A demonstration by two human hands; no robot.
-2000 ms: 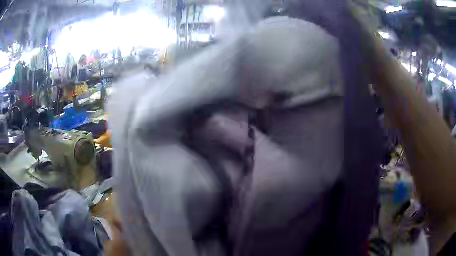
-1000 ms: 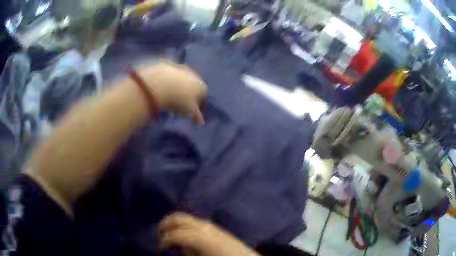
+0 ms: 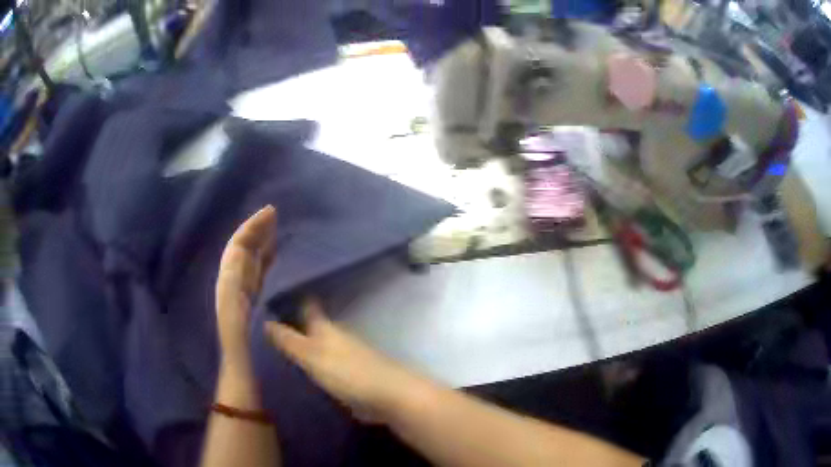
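A large dark purple-grey fabric panel (image 3: 319, 214) lies across the left and onto the machine bed, its pointed corner near the needle area. My left hand (image 3: 244, 274), with a red band at the wrist, is raised over the fabric with nothing visible in it. My right hand (image 3: 342, 360) is at the panel's lower edge, blurred; dark cloth shows between thumb and finger, but a grip cannot be told. The beige sewing machine (image 3: 583, 87) stands beyond, its head to the right of the panel's corner.
A smartphone with a lit pink screen (image 3: 554, 193) stands on the bed. Right of it lie red and green looped handles (image 3: 654, 260). A thin dark cable (image 3: 579, 301) crosses the white table (image 3: 474, 319). Grey and white cloth (image 3: 720, 429) is at the lower right.
The view has swung towards the machine, which now sits higher and further left. The dark fabric is spread with a corner on the bed. My hands have come close together at its edge.
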